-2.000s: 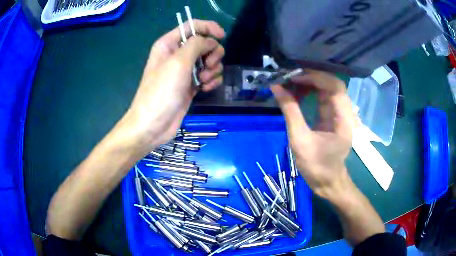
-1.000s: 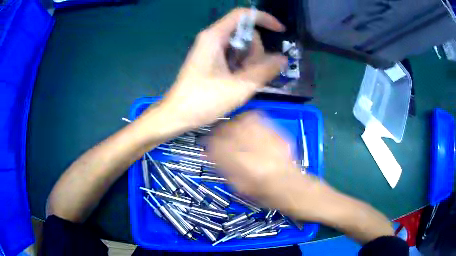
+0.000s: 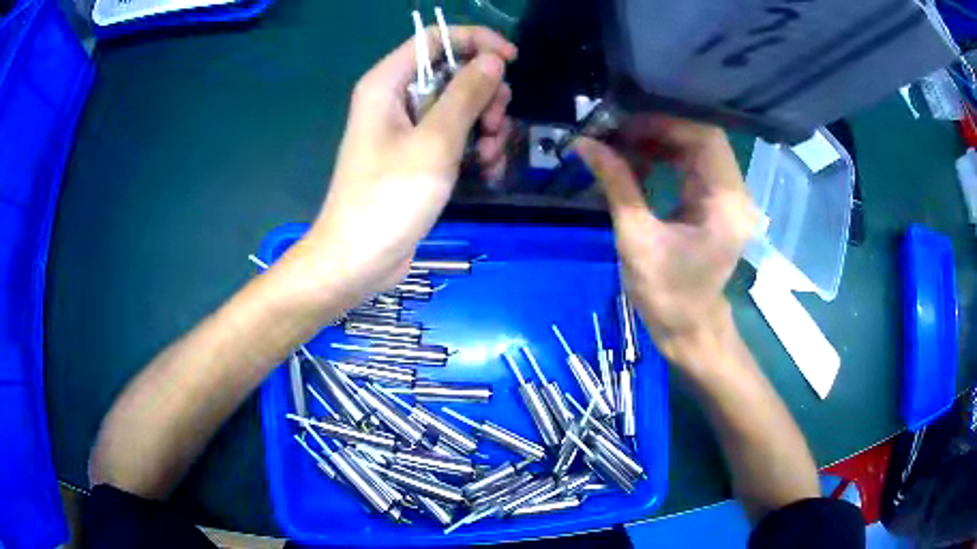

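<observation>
My left hand (image 3: 412, 150) is closed around a small bunch of silver rod parts (image 3: 427, 94), their thin pins pointing up. My right hand (image 3: 686, 214) is at the press fixture (image 3: 546, 146), thumb and finger pinching one silver part (image 3: 587, 130) that lies slanted by the fixture. Blur and the fingers hide whether it is seated. The blue parts tray (image 3: 461, 238) is below both hands and holds many loose silver cylinders with thin pins, heaped at left and lower right.
The grey press head (image 3: 771, 64) overhangs the fixture at upper right. A clear plastic box (image 3: 803, 214) and a white card (image 3: 798, 338) lie right of my right hand. A small blue bin (image 3: 928, 322) is far right, a long blue bin (image 3: 32, 268) far left, a white tray (image 3: 161, 9) upper left.
My right hand has moved from over the parts tray up to the fixture, with a part in its fingers. My left hand has moved left, away from the fixture, still holding its bunch.
</observation>
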